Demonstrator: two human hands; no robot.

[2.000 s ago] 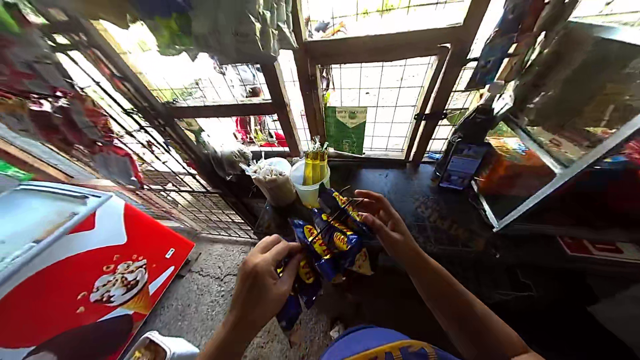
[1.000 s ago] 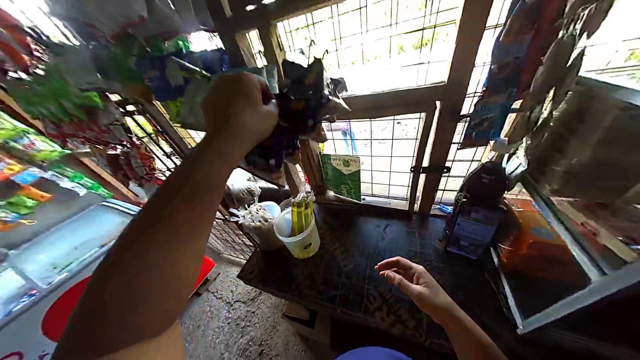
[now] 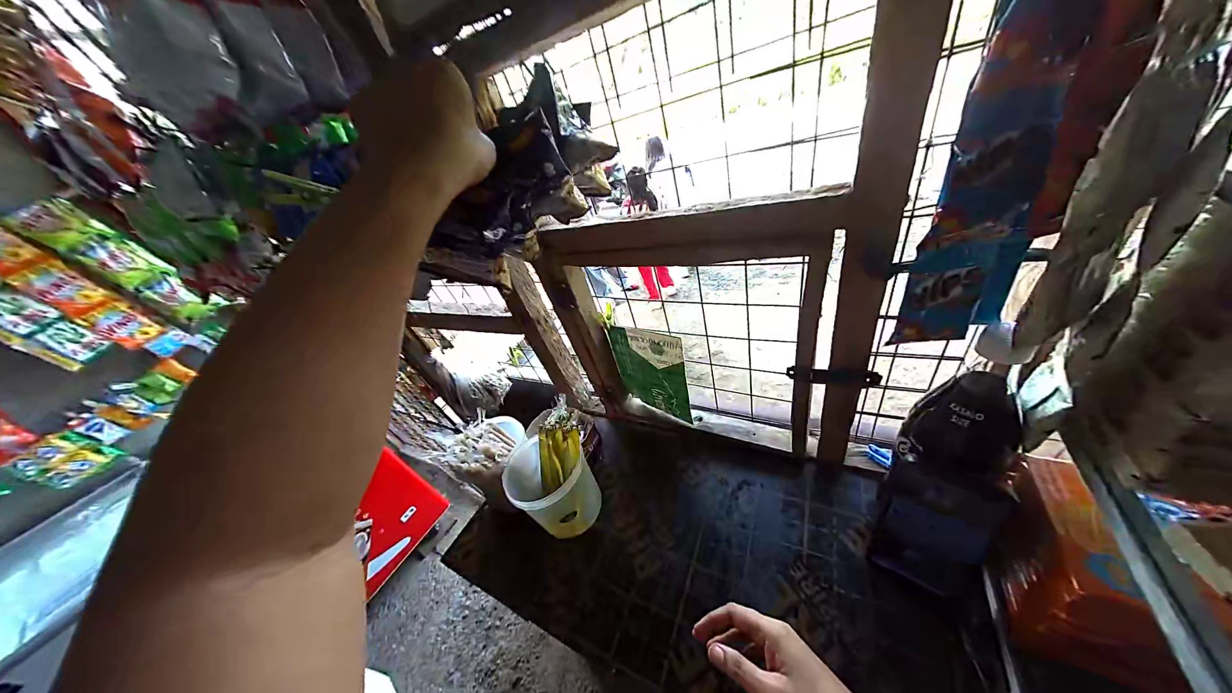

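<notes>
My left hand (image 3: 423,120) is raised high at the upper left, beside the wooden frame of the mesh window. Just right of it hangs a bunch of dark blue snack packets (image 3: 525,168); the fingers are turned away, so their hold on it is hidden. My right hand (image 3: 760,650) hovers low over the dark counter (image 3: 712,539), fingers loosely curled and apart, holding nothing. A white plastic bucket (image 3: 558,496) with yellow sachets (image 3: 560,452) stands on the counter, next to a container of pale wrapped sticks (image 3: 478,448).
A dark bag (image 3: 948,481) and an orange package (image 3: 1088,568) stand at the right, near a metal-framed case. Blue packets (image 3: 982,192) hang at the upper right. Sachet strips (image 3: 106,289) hang at the left above a freezer. A green card (image 3: 654,373) leans against the mesh.
The blue packets, held low between both hands two seconds ago, are now up by the window frame with my left hand. My right hand has let go of them and stays low over the counter.
</notes>
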